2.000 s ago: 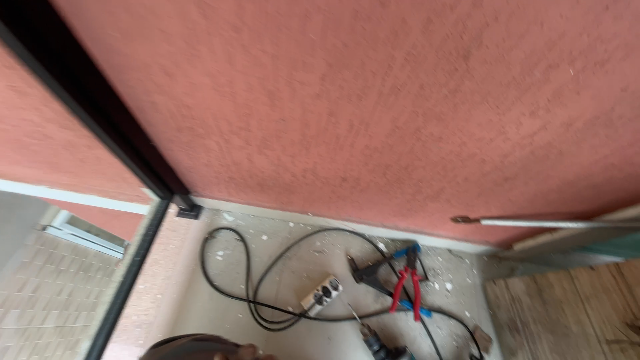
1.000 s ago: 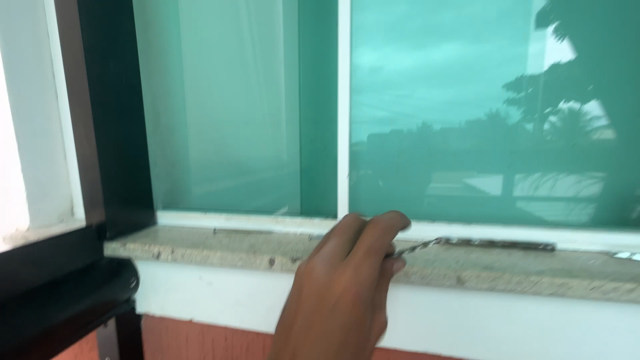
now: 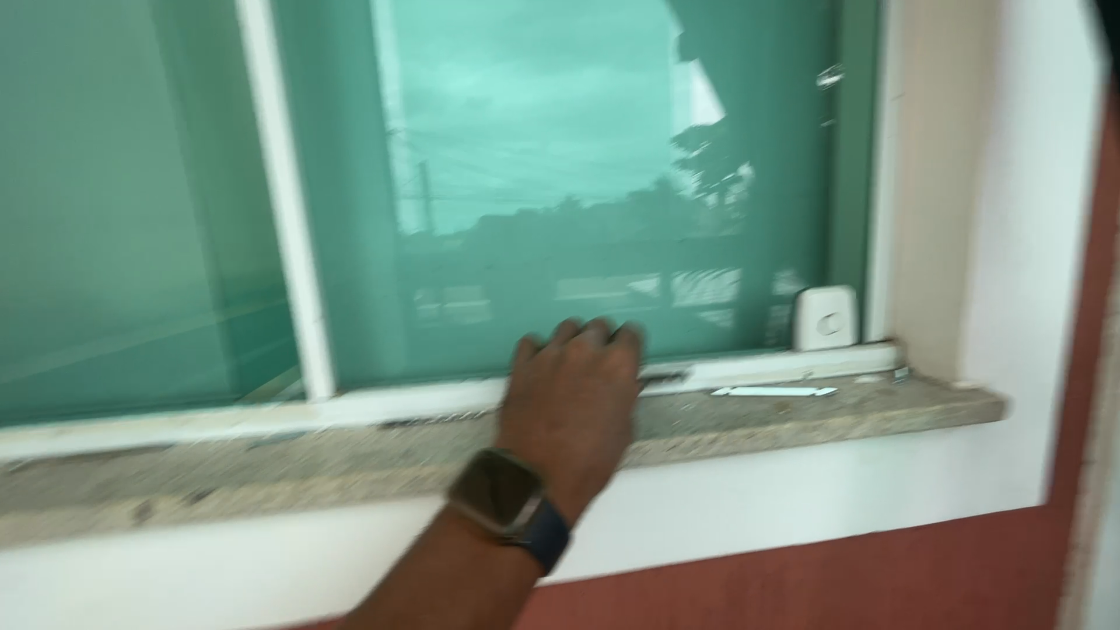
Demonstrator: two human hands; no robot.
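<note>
My left hand [image 3: 573,394], with a dark smartwatch [image 3: 497,492] on its wrist, reaches from the lower left to the window's bottom edge. Its back faces me and the fingers curl down near the white frame, so their tips are hidden. Left of the hand, a thin dark spiral piece, apparently a drill bit [image 3: 437,418], lies along the stone sill [image 3: 700,424]. A short dark strip [image 3: 667,378] shows right of the fingers; whether it is held is unclear. My right hand is not in view.
Green window glass [image 3: 542,262] stands behind the sill, divided by a white upright [image 3: 284,201]. A small white device [image 3: 825,317] sits in the right corner. A thin white strip with pointed ends [image 3: 774,392] lies on the sill near a beige side wall [image 3: 945,192].
The view has swung from the floor with cable and tools up to the window, then toward its right end. One second ago, the hand was at a long dark bit on the sill.
</note>
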